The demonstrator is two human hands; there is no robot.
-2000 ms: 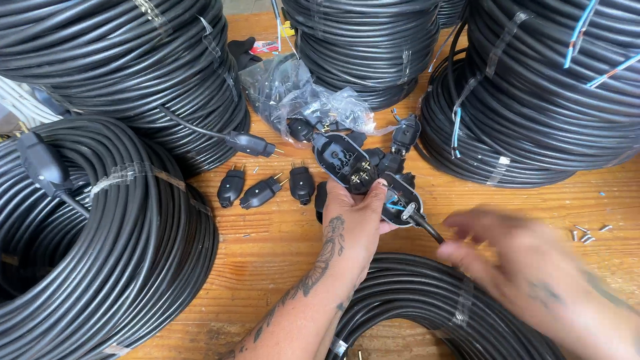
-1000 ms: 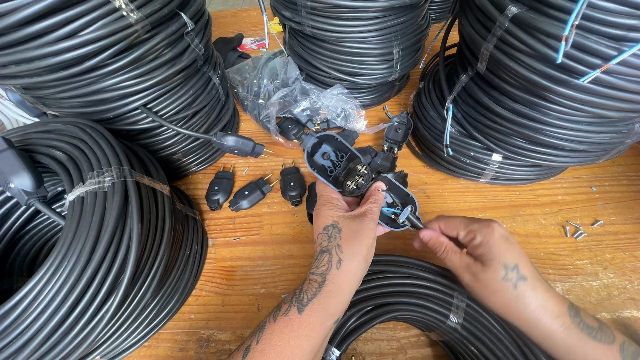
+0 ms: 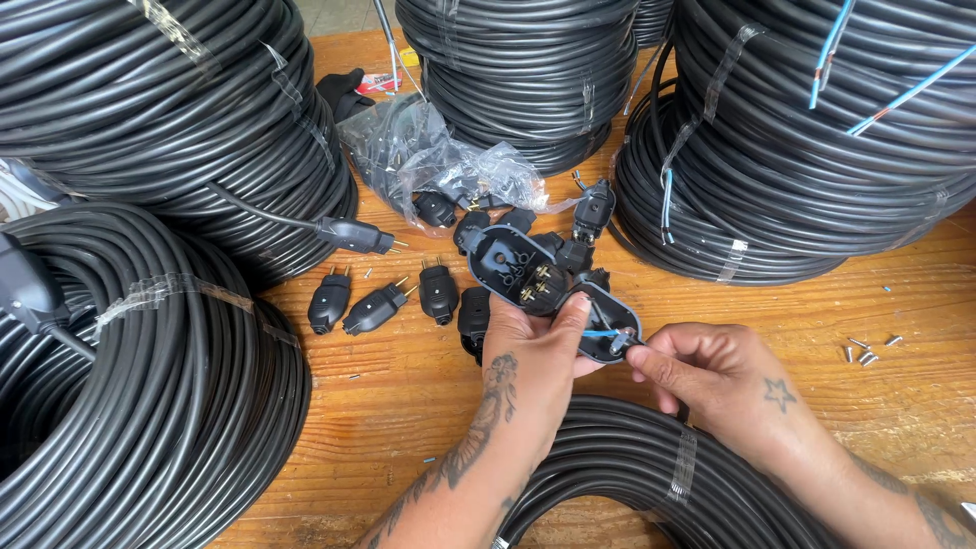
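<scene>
My left hand (image 3: 534, 343) holds an opened black socket housing (image 3: 518, 267), its two halves spread side by side. Brass contacts (image 3: 540, 284) show in the upper-left half. In the lower-right half (image 3: 610, 328) lie a blue wire (image 3: 601, 333) and a darker one, by a small cord clamp (image 3: 621, 341). My right hand (image 3: 686, 366) pinches the black cable where it enters that half; its fingers cover most of the cable. A coil of black cable (image 3: 610, 435) lies just below both hands.
Black two-pin plugs (image 3: 438, 293) lie to the left, near a clear plastic bag (image 3: 457, 160) with more parts. Large taped cable coils (image 3: 518, 76) stand behind and on both sides. Loose screws (image 3: 868, 356) rest on the wooden table (image 3: 900, 419) at right.
My right hand, blurred beside the cable two seconds ago, now grips it close to the housing. My left hand still holds the opened housing.
</scene>
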